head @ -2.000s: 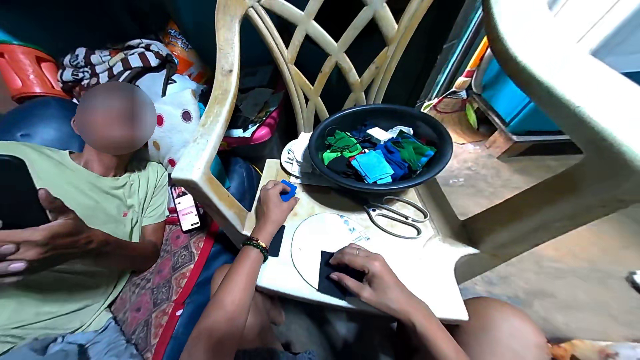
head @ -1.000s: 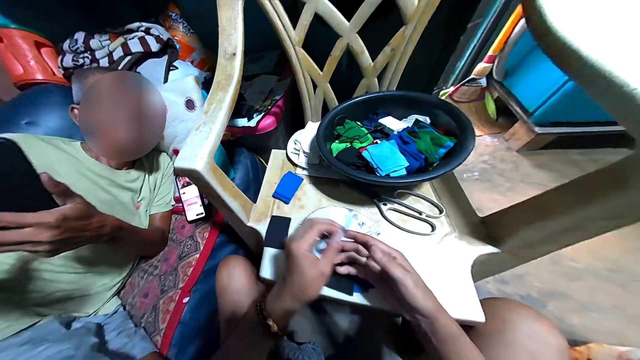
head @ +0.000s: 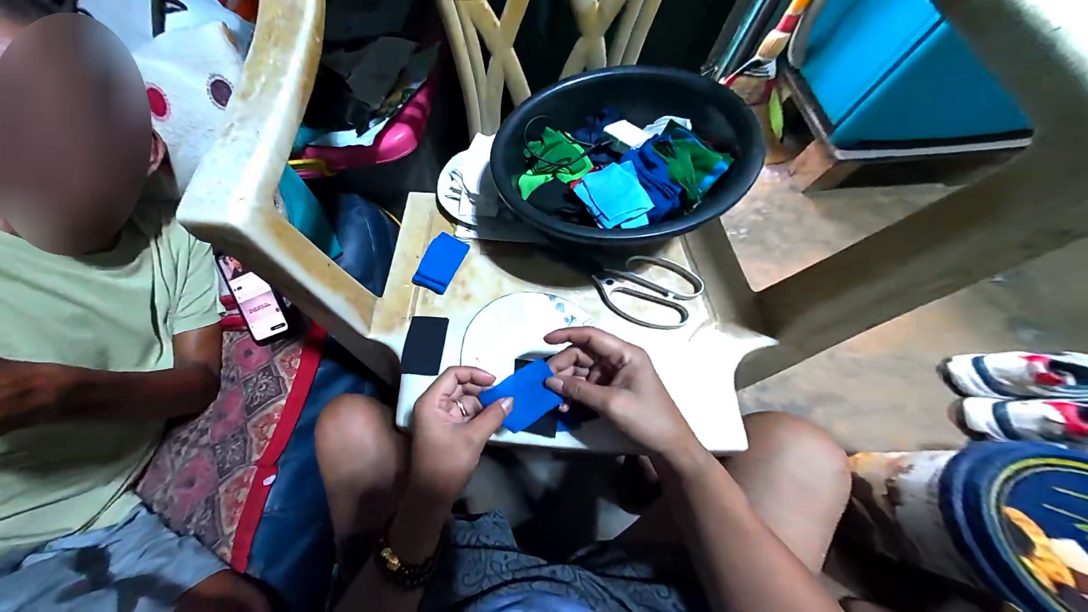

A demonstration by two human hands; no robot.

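Note:
Between my left hand (head: 459, 416) and my right hand (head: 608, 382) is a blue fabric piece (head: 525, 396), pinched at its two ends above the plastic chair's seat (head: 671, 374). Dark pieces lie partly hidden under it. Behind my hands is a round white disc (head: 510, 327) with a patterned edge. A folded blue cloth (head: 441, 263) and a black cloth rectangle (head: 424, 345) lie at the seat's left. Scissors (head: 650, 291) rest on the seat, just in front of a black basin (head: 629, 231) that holds green, blue and dark cloth pieces.
The chair's armrests (head: 255, 153) rise on both sides. At the left sits a person (head: 93, 340), with a phone (head: 255, 302) nearby. A lidded bucket (head: 1020, 510) and shoes (head: 1016, 374) are on the right. A blue box (head: 918, 76) stands behind.
My left hand was touching the blue cloth at the seat's left two seconds ago; that cloth now lies free. Both hands came together over the seat and now hold a blue piece up.

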